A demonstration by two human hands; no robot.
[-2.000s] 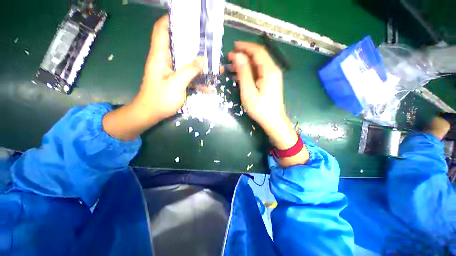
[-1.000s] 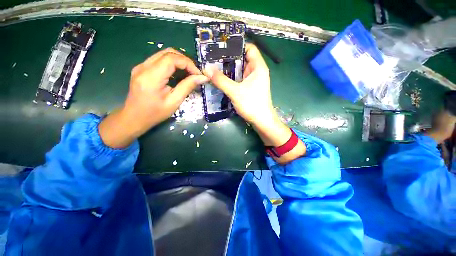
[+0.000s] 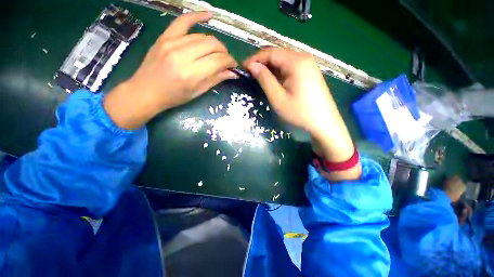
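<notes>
A thin dark bar (image 3: 241, 72) shows between my fingertips, near the pale rail. It looks like a phone unit seen edge-on, mostly hidden by my fingers. My left hand (image 3: 181, 67) pinches its left end, with the index finger raised toward the rail. My right hand (image 3: 298, 89) grips its right end with curled fingers and wears a red wristband. A heap of tiny white flakes (image 3: 235, 124) lies on the dark green bench below my hands, with single flakes scattered around it.
Another opened phone unit (image 3: 97, 51) lies at the upper left. The pale rail (image 3: 271, 40) crosses behind my hands. A dark unit (image 3: 296, 8) is on the belt. A blue bin (image 3: 382, 111), clear bags (image 3: 428, 121), a silver cylinder (image 3: 422, 181) and a neighbour's hand (image 3: 454, 188) are at right.
The phone unit went from lying face-up in my right hand to a thin dark bar between both hands, higher up. More of the flake heap shows. The view has shifted and tilted.
</notes>
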